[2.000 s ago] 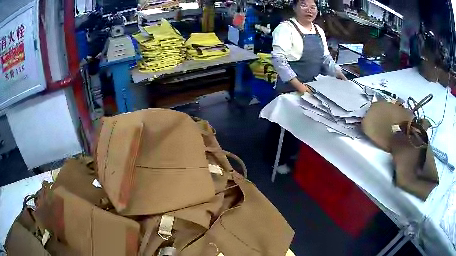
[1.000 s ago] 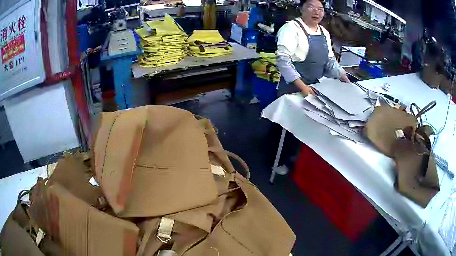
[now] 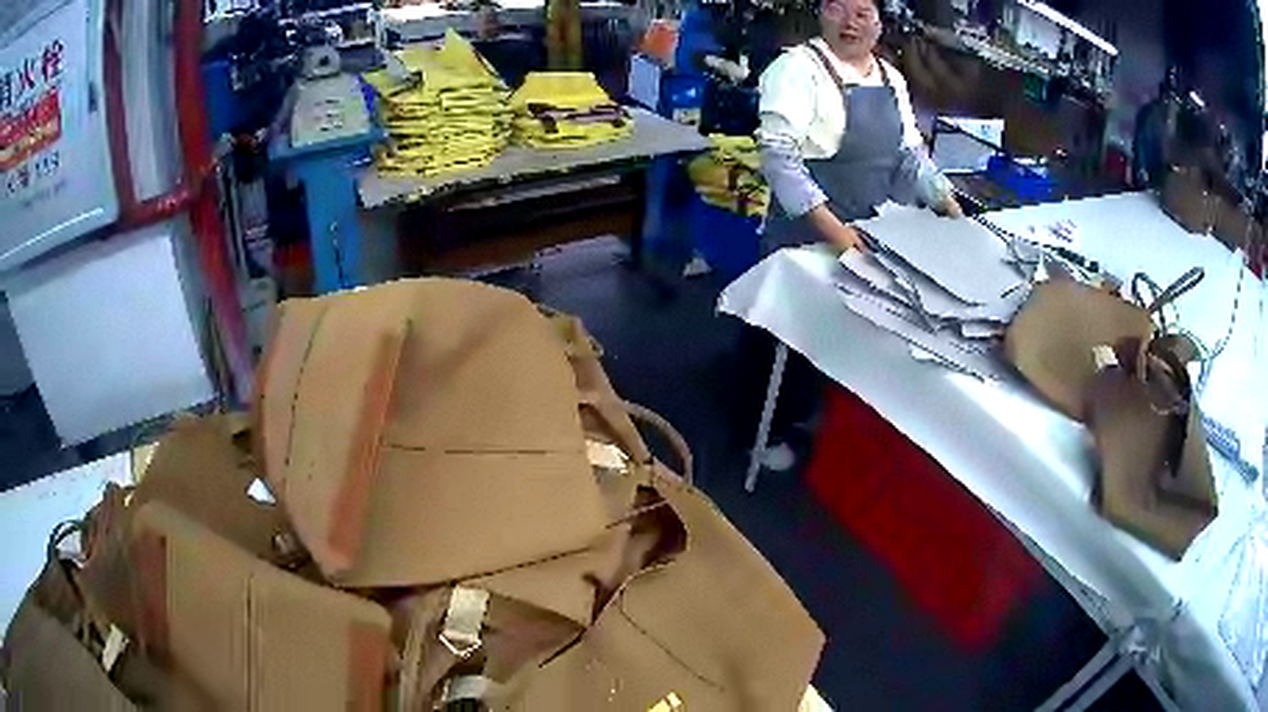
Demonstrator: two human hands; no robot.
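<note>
A heap of large tan-brown part-sewn handbags [image 3: 473, 473] fills the lower left, nearest in front of me. The top bag body lies tilted with an orange-brown edge band and a dark seam across it. Pale tabs with small hardware [image 3: 463, 620] show between the bags. A thin strap loops out on the heap's right side. A small yellow spot shows at the bottom edge of the heap; I cannot tell what it is. Neither of my hands is in view.
A person [image 3: 848, 125] in a grey apron stands behind a white-topped table [image 3: 973, 403] holding grey sheets [image 3: 953, 257] and another brown bag [image 3: 1099, 369]. Yellow panels [image 3: 442, 111] are stacked on a back table. A red box [image 3: 911, 515] stands under the white table.
The view has shifted slightly. The small yellow spot at the bottom of the heap has appeared. The person's head has moved a little; the bags lie as before.
</note>
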